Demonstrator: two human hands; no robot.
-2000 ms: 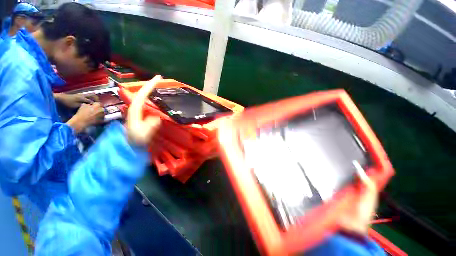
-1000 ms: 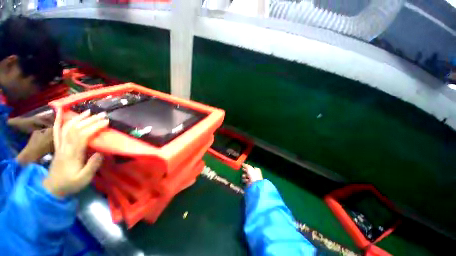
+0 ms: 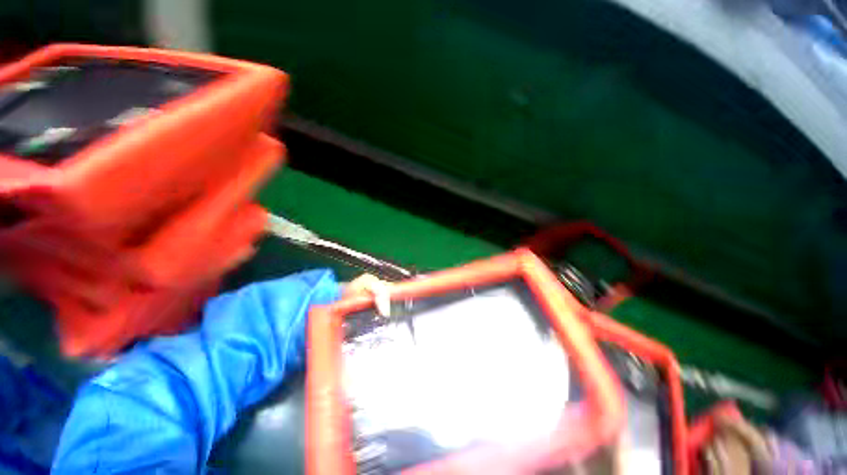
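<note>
A tablet [image 3: 460,366] with a white glare on it sits in a red-orange foam frame [image 3: 325,399], tilted, at the lower centre. My left hand [image 3: 370,291] reaches in from the lower left in a blue sleeve. Its fingers grip the frame's upper left edge, with the thumb or a finger over the inner rim. My right hand is not in view. A second framed tablet [image 3: 641,376] shows partly behind the first at its right. The picture is blurred.
A leaning stack of red-orange frames [image 3: 158,218] with a tablet on top stands at the left. A green conveyor [image 3: 371,232] runs behind, carrying another framed unit [image 3: 604,264]. Another person's hand [image 3: 734,450] and pale purple sleeve are at the lower right.
The view has swung right, so the stack sits further left. My left hand has left the stack and now grips a framed tablet. My right hand has gone out of view.
</note>
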